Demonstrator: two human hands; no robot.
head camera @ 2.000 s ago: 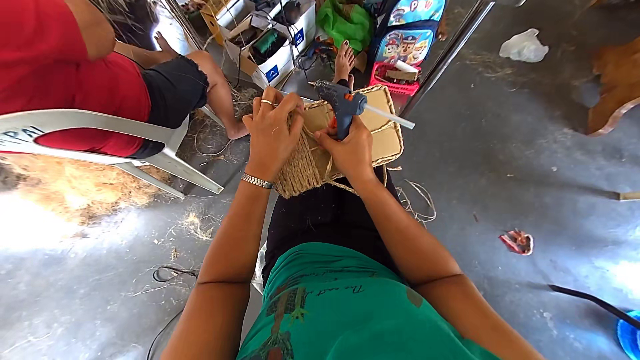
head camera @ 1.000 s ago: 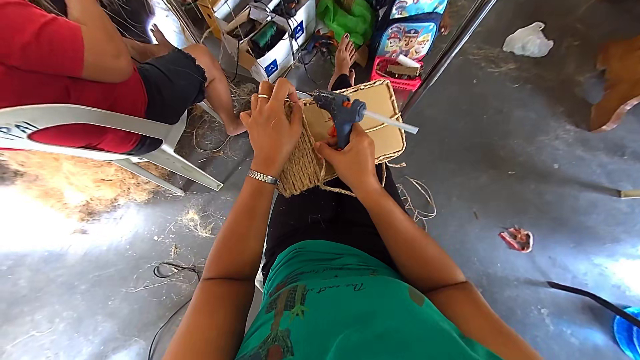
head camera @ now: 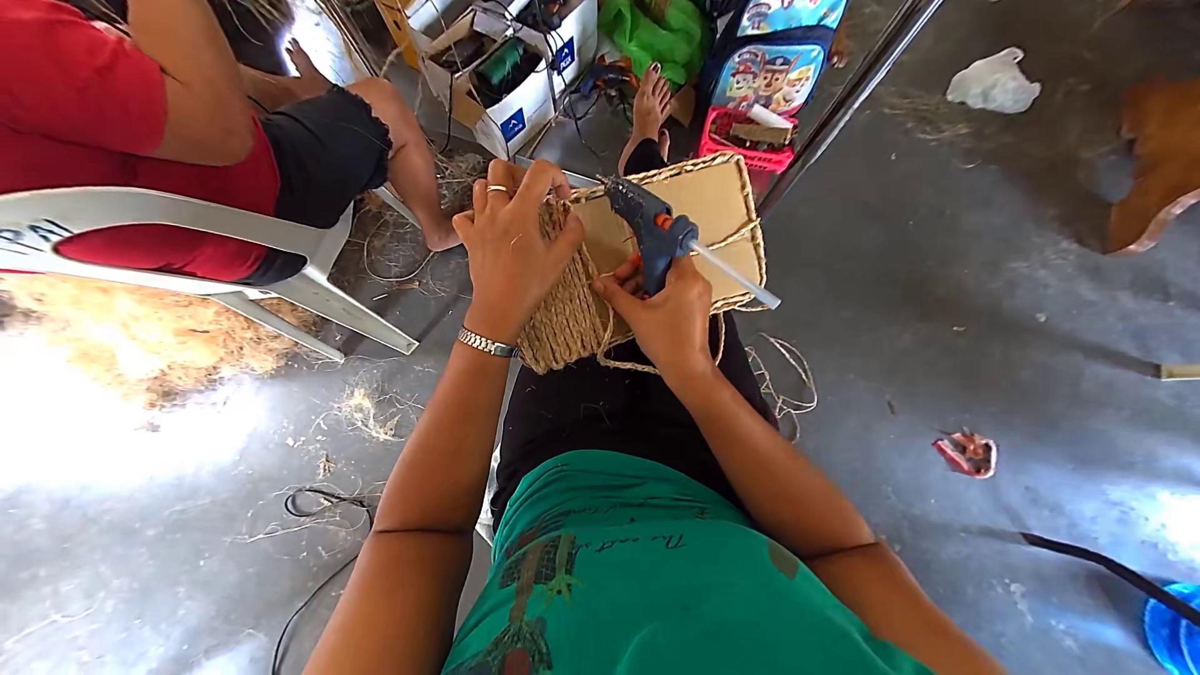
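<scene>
On my lap lies a flat cardboard panel [head camera: 717, 202] edged with twisted natural-fibre rope. Rows of braided rope [head camera: 562, 314] cover its left part. My left hand [head camera: 514, 234] rests over the top of these rows, fingers bent at the panel's upper edge; whether it pinches the rope there I cannot tell. In my right hand [head camera: 667, 309] is a dark hot glue gun [head camera: 661, 225], its nozzle toward the upper left near the panel's top edge and a clear glue stick [head camera: 736, 274] out of its back. A loop of loose rope hangs below my right hand.
At the left a person in red sits on a white plastic chair [head camera: 187, 211]. Ahead stand cardboard boxes [head camera: 511, 127], a pink basket [head camera: 773, 159] and a backpack [head camera: 783, 66]. A metal pole [head camera: 848, 103] slants at the right. Loose fibre and a cable [head camera: 323, 586] lie on the floor.
The glue gun in my right hand has shifted slightly since the oldest frame, where it was more upright. My left hand stays at the rope rows.
</scene>
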